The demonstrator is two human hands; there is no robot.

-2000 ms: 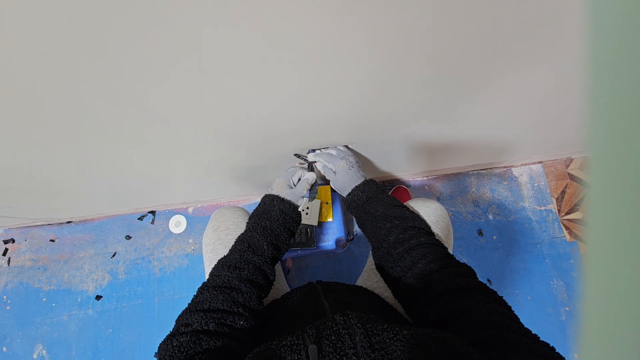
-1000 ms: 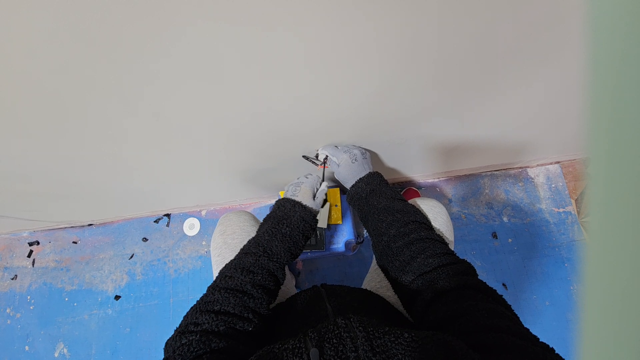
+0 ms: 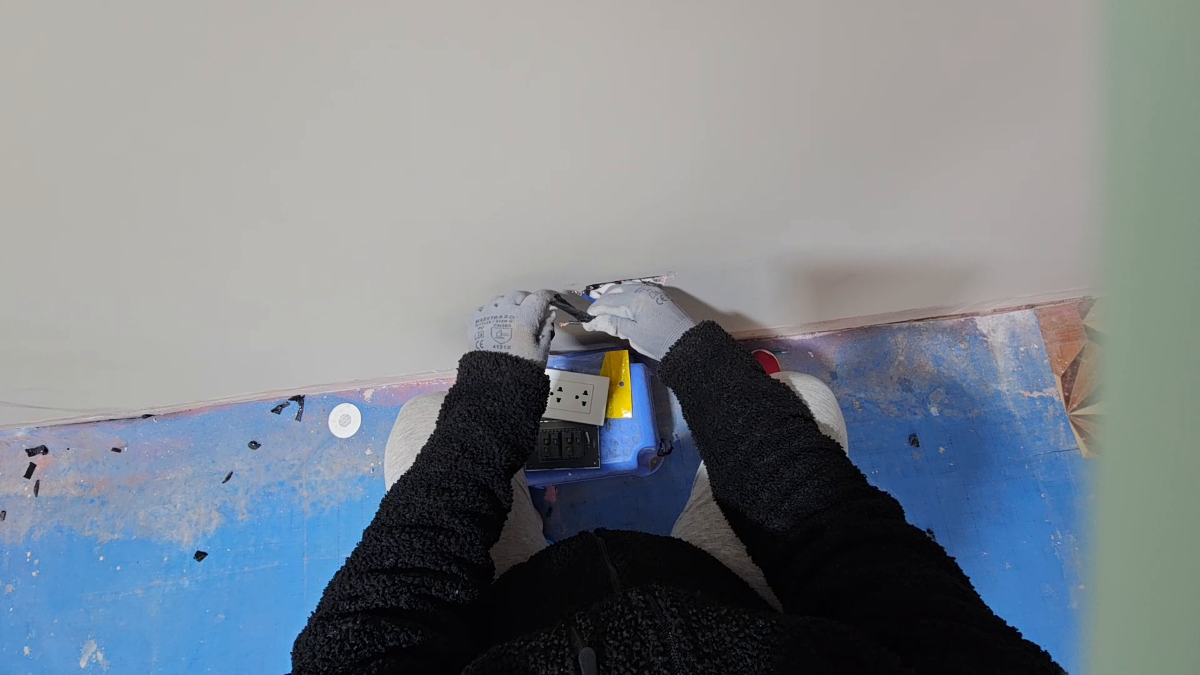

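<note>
My left hand (image 3: 514, 325), in a pale grey work glove, closes around one end of a short dark cable (image 3: 570, 307) low at the wall. The cable runs across to my right hand (image 3: 643, 317), gloved alike, whose fingers pinch it and a thin wire with a coppery tip. Behind the right hand is a wall box opening (image 3: 630, 281), mostly hidden. Below my hands a blue plastic stool (image 3: 641, 441) bears a white double socket outlet (image 3: 576, 397), a black faceplate (image 3: 566, 446) and a yellow card or plate (image 3: 618, 382).
The grey wall (image 3: 469, 141) meets a blue-covered floor (image 3: 281, 581) strewn with black scraps (image 3: 201, 556). A white disc (image 3: 345, 420) lies left of my knee, a red round object (image 3: 766, 360) by the right one. A green vertical edge (image 3: 1148, 375) blurs the right side.
My hands have moved apart, the left one outward to the left, with the dark cable now showing between them. The white socket outlet on the stool is more exposed.
</note>
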